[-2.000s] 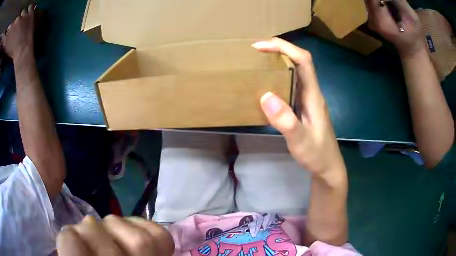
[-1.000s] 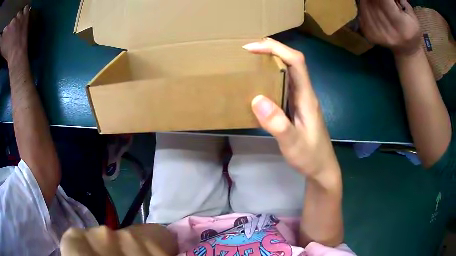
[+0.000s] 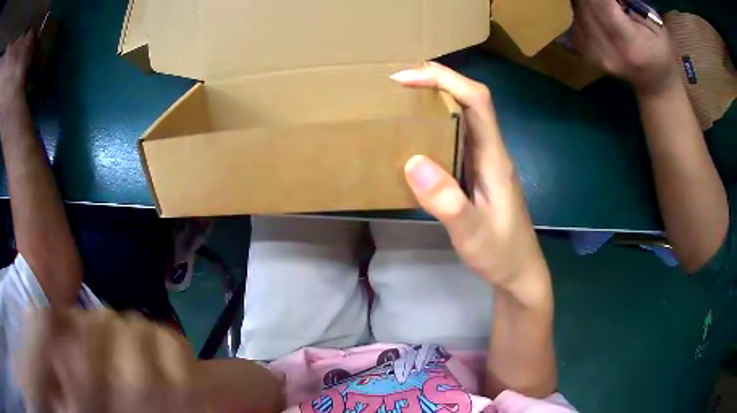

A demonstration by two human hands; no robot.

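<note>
An open brown mailer box (image 3: pixel 283 169) stands at the table's front edge, its long front wall facing me. Its lid (image 3: pixel 315 32) is folded back behind the tray, and the top of the picture cuts it off. The part of the inside that shows holds nothing. My right hand (image 3: pixel 477 185) grips the box's right end, thumb on the front wall and fingers over the end panel. My left hand (image 3: pixel 105 363) is low at the left, blurred, raised near the camera and away from the box. Its fingers look curled, and I cannot tell if it holds anything.
The dark green table (image 3: pixel 566 161) runs across the view. A neighbour's forearm (image 3: pixel 36 177) is at the left. At the right a person's hand (image 3: pixel 626 48) holds a dark pen-like item beside another open brown box (image 3: pixel 533 28). A tan ribbed item (image 3: pixel 703 68) lies at the far right.
The box and my right hand have shifted slightly left, then stayed still. My left hand has moved left and blurred. The left neighbour's arm has moved left, and the right neighbour's hand has shifted.
</note>
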